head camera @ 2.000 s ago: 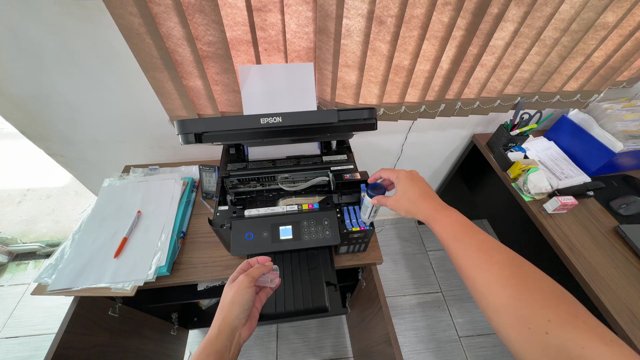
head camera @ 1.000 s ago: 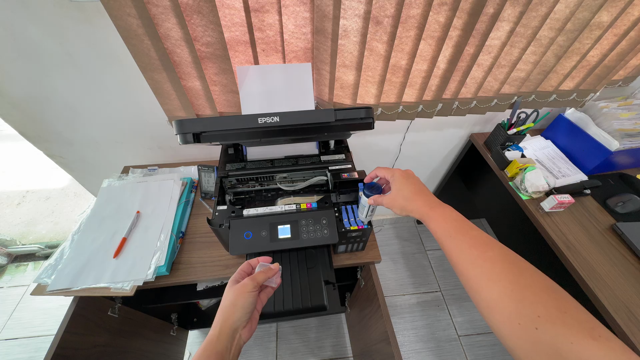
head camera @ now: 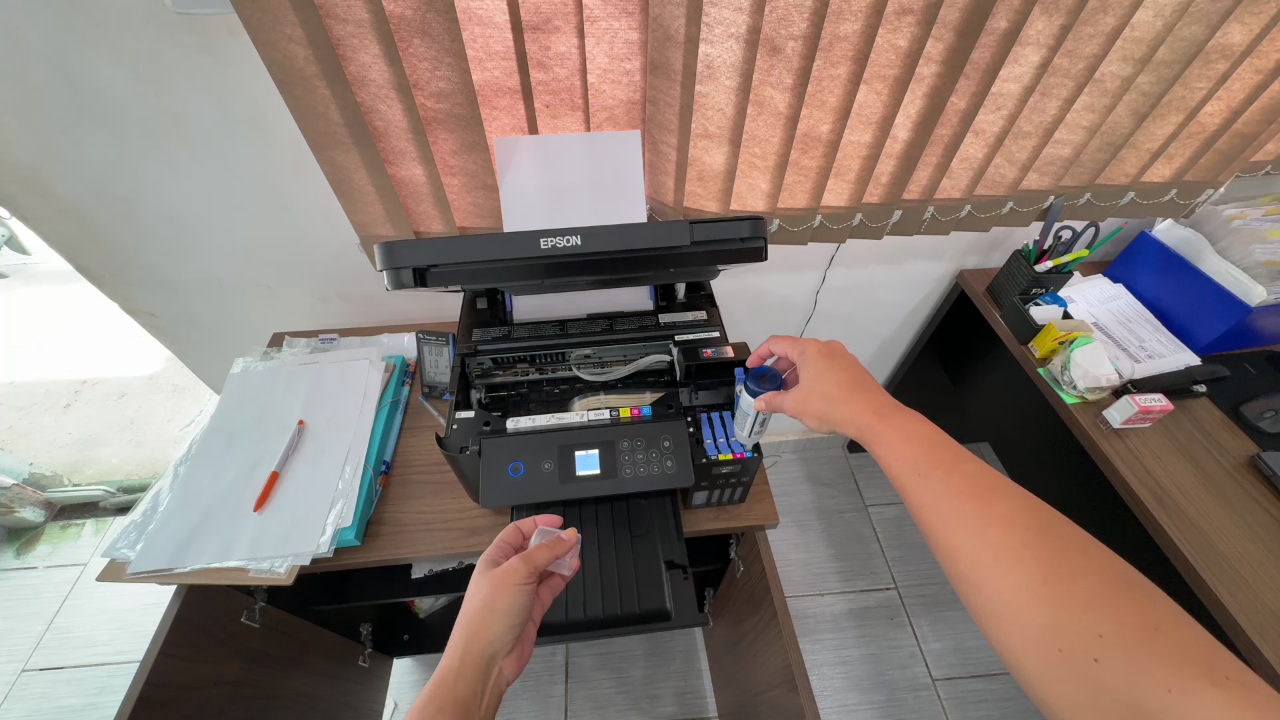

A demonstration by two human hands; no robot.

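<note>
A black Epson ink tank printer (head camera: 585, 460) stands on a wooden cabinet with its scanner unit raised. At its right front, the ink tank compartment (head camera: 722, 470) lies uncovered, with several blue tank caps (head camera: 718, 434) in view. My right hand (head camera: 815, 385) grips an ink bottle (head camera: 752, 415) near its dark blue base; the bottle is tilted, neck down, over the right end of the tanks. Its tip is hidden. In front of the control panel, above the black output tray (head camera: 620, 565), my left hand (head camera: 520, 580) holds a small translucent plastic piece (head camera: 555, 550) between thumb and fingers.
Left of the printer lie paper sheets (head camera: 220, 460) in plastic, an orange and white pen (head camera: 279, 466) and a teal folder (head camera: 370, 450). White paper (head camera: 570, 180) stands in the rear feed. Cabinet doors (head camera: 765, 620) hang open below. A second desk (head camera: 1150, 470) at right holds a pen holder (head camera: 1028, 285).
</note>
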